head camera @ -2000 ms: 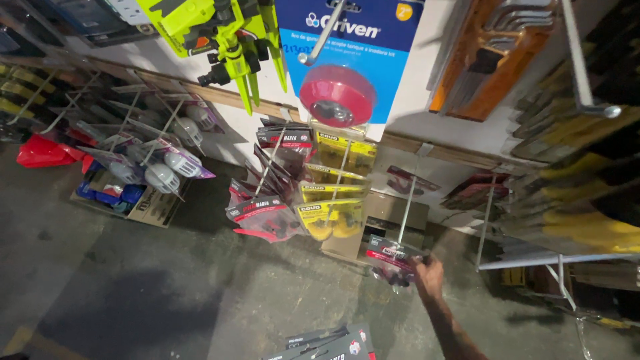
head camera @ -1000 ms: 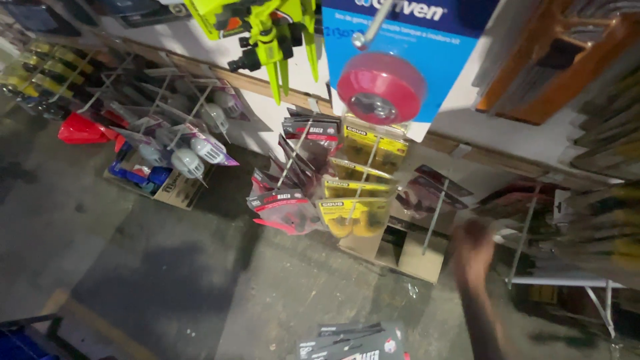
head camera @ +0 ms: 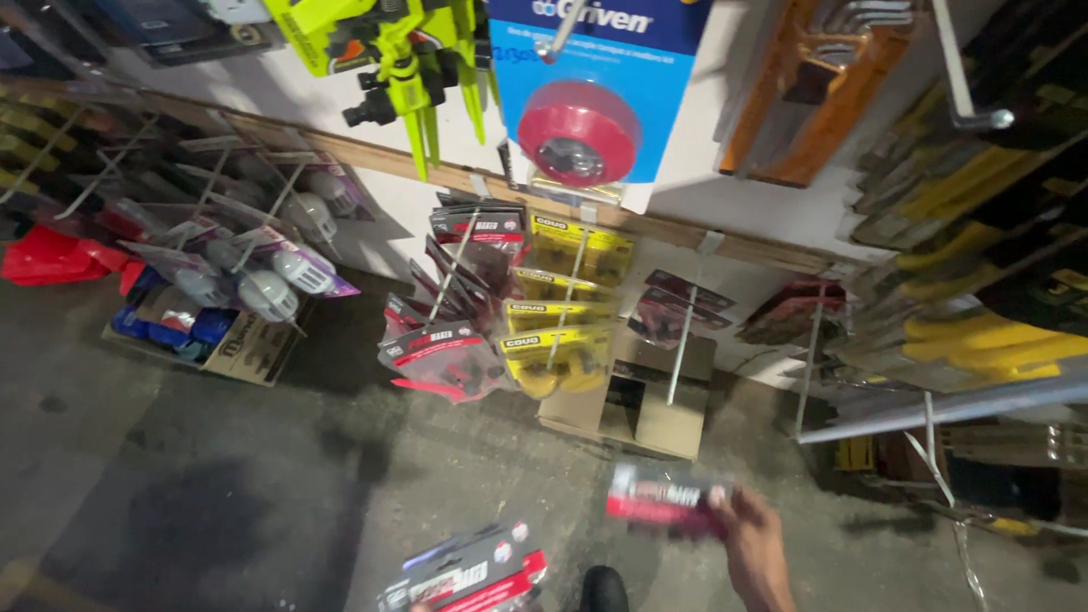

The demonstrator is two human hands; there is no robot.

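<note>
My right hand [head camera: 752,531], low and right of centre, pinches the edge of a red and black carded package [head camera: 667,501], which is blurred. At the bottom, a stack of similar red and black packages [head camera: 476,569] rests in my left hand [head camera: 421,607], of which only a fingertip shows. Above and left of my right hand, red and black packages [head camera: 446,348] hang on a metal peg hook. Beside them hang yellow packages [head camera: 557,348]. Another hook [head camera: 684,348] to their right holds a few dark red packages [head camera: 659,314] near the wall.
A cardboard box [head camera: 654,421] stands under the hooks. At left, packaged light bulbs [head camera: 268,293] hang above a box of blue items [head camera: 246,348]. A red round fitting on a blue card [head camera: 578,136] hangs above. At right are yellow items [head camera: 986,348] and a white metal rack bar [head camera: 960,412].
My right hand was at the right hook, then blurred beside it; now it is lower, away from the hooks, with a package in it. The stack at the bottom has come further into view.
</note>
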